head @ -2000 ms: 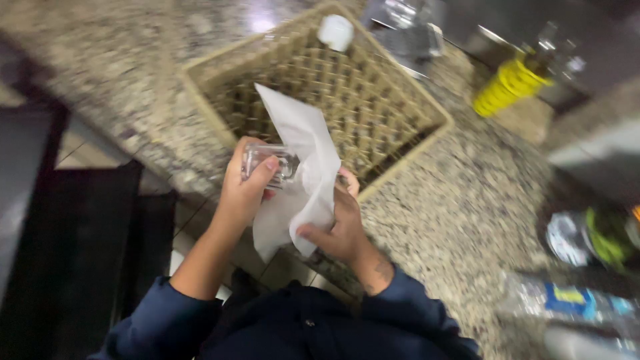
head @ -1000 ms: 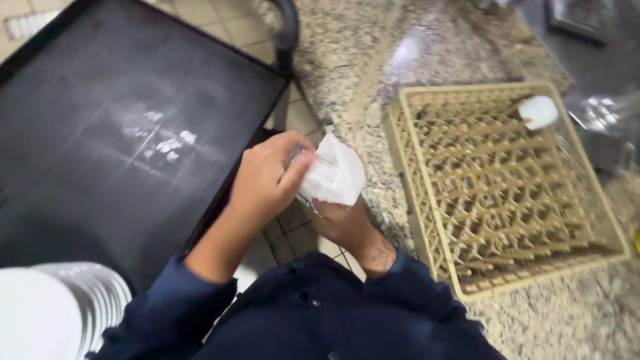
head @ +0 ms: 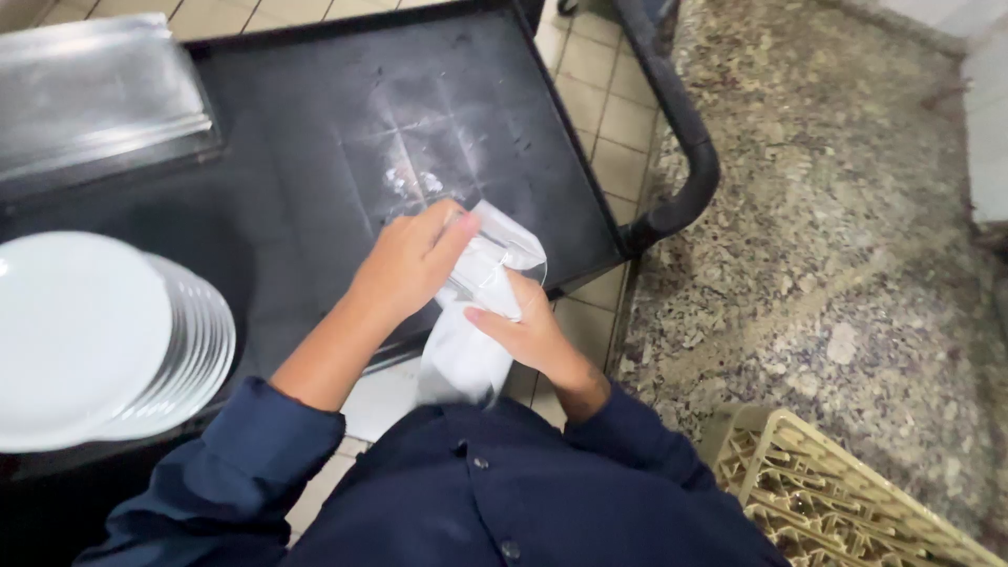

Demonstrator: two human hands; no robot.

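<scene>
A clear glass [head: 466, 272] lies tilted between my hands above the near edge of a black cart. My left hand [head: 417, 256] grips its upper left end, fingers curled over it. In my right hand [head: 529, 319] is a thin white cloth [head: 468, 354], pressed around the glass's other end, with a loose part hanging down in front of my shirt. The cloth and my fingers hide much of the glass, so its full shape cannot be told.
The black cart [head: 299, 197] bears a stack of white plates [head: 79, 339] at left and a metal container [head: 94, 94] at upper left. Its curved handle [head: 697, 173] reaches the granite counter [head: 787, 236]. A beige plastic dish rack [head: 866, 480] stands at lower right on the counter.
The view has swung left from the counter and rack to the cart. Both hands still hold the glass and cloth, now over the cart's edge; earlier they were over the rack's edge.
</scene>
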